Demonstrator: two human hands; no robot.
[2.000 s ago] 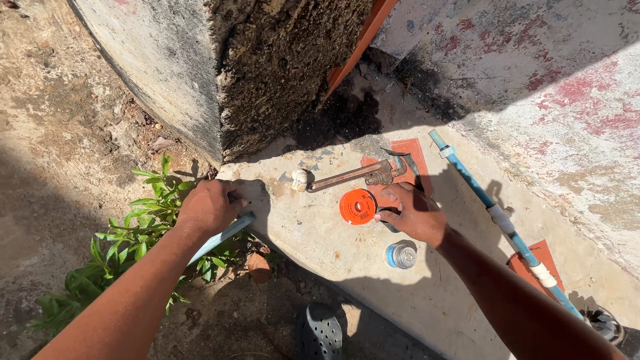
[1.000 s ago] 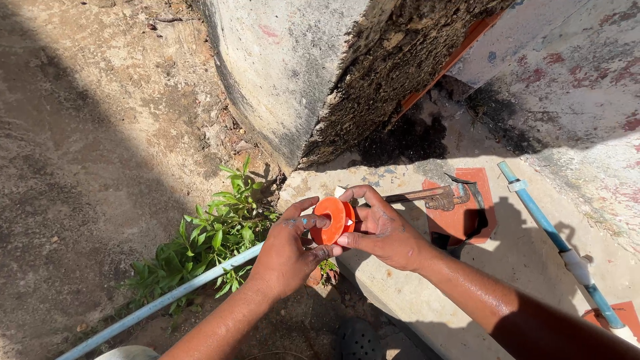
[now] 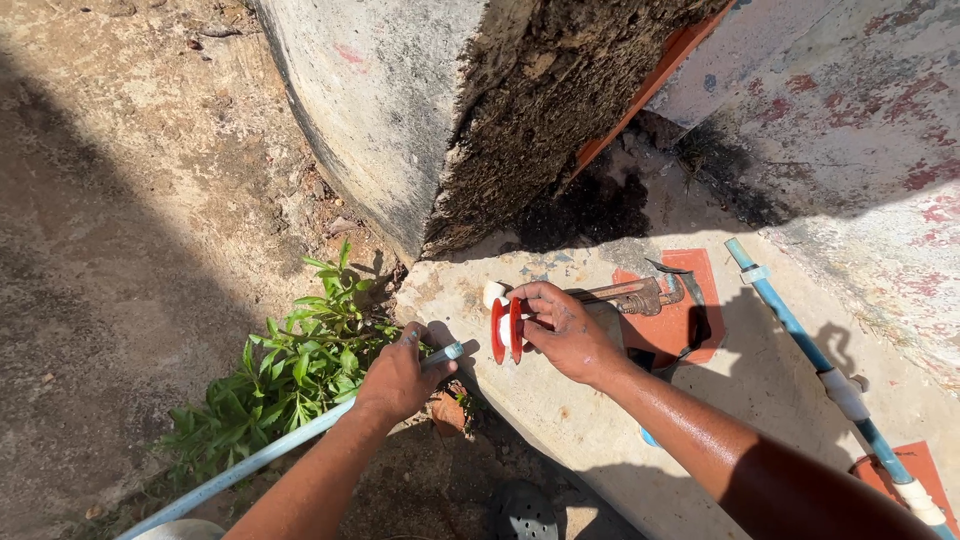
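Observation:
My left hand (image 3: 405,375) grips a light blue plastic pipe (image 3: 300,435) close to its threaded end, which points up and right. Just right of that end, my right hand (image 3: 559,326) holds an orange-red spool (image 3: 496,331) wound with white thread seal tape (image 3: 506,330), seen nearly edge-on. The spool and the pipe end are apart. Behind the spool a white plastic fitting (image 3: 493,293) stands on the concrete ledge. A rusty pipe wrench (image 3: 641,298) lies beyond my right hand, its handle partly hidden by the fingers.
A blue pipe with white fittings (image 3: 802,334) lies along the right wall. Under the wrench is a terracotta tile (image 3: 705,300) with a black strip (image 3: 701,315) on it. A leafy plant (image 3: 300,367) grows at the ledge's left. A rough wall corner (image 3: 480,135) stands ahead.
Two seconds ago the orange spool lay on the ledge; one second ago both hands held it. Now only my right hand holds it, and my left hand has taken hold of the pipe near its end.

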